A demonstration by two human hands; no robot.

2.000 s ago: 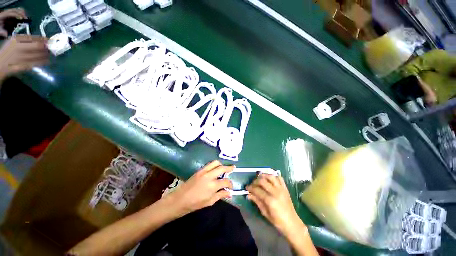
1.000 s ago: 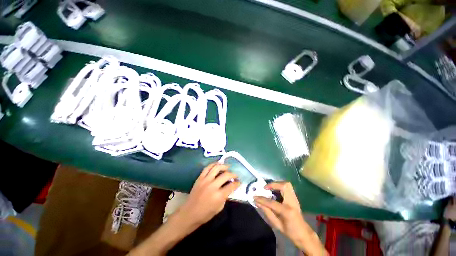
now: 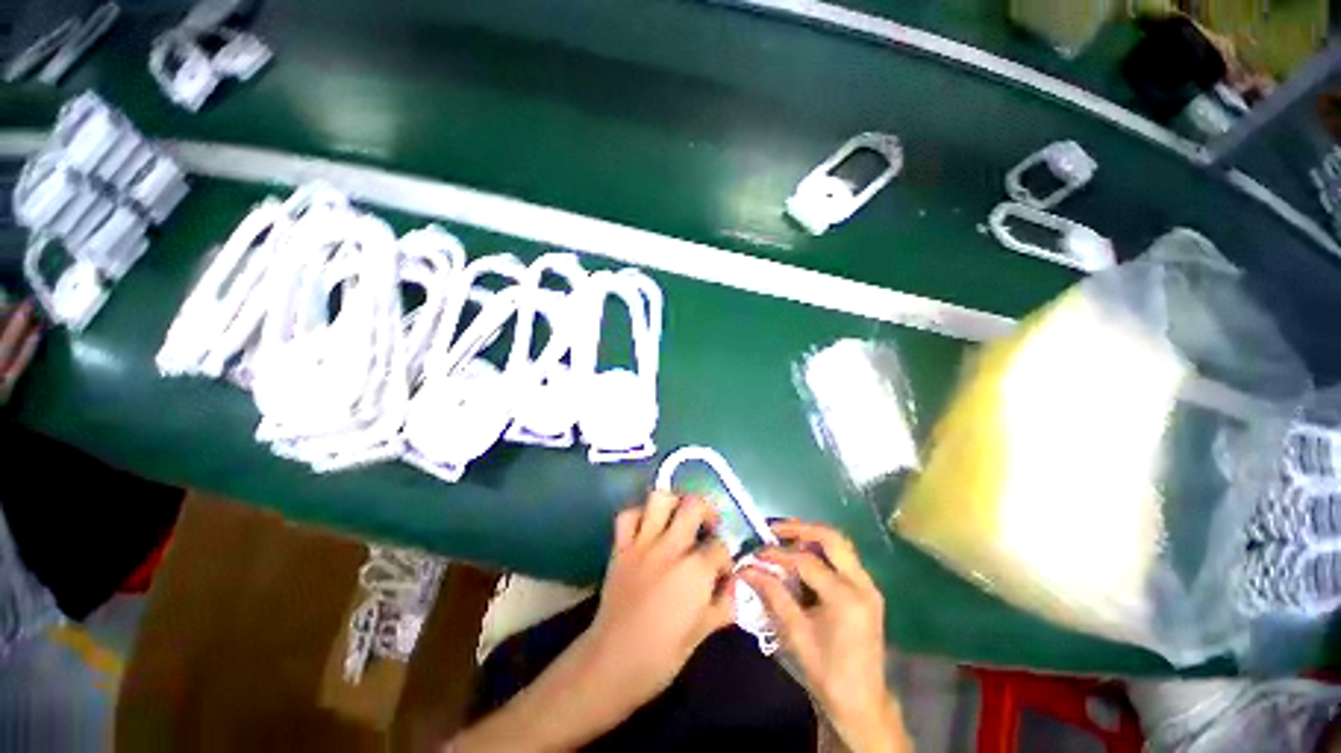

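A white loop unit (image 3: pixel 707 468) is held between my two hands at the bench's near edge, its rounded end pointing away from me and its wider end towards me. My left hand (image 3: pixel 669 574) grips its left side. My right hand (image 3: pixel 824 596) grips its wider end, and the fingers hide much of it. A pile of overlapping white loop units (image 3: pixel 397 346) lies left of my hands. A loose flat bundle of thin whitish strips (image 3: pixel 860 412) lies to the right. I cannot tell whether a strip is in my fingers.
A clear plastic bag with a pale yellow-white mass (image 3: pixel 1066 456) stands at right. Stacked units lie at far left (image 3: pixel 91 191) and far right (image 3: pixel 1302 515). Single units (image 3: pixel 846 184) lie beyond the white line. An open cardboard box (image 3: pixel 243 633) with loops is below the edge.
Compared with about a second ago, my hands have drawn closer together on the loop unit, and its wider end has turned towards me. Earlier the unit lay crosswise between my hands.
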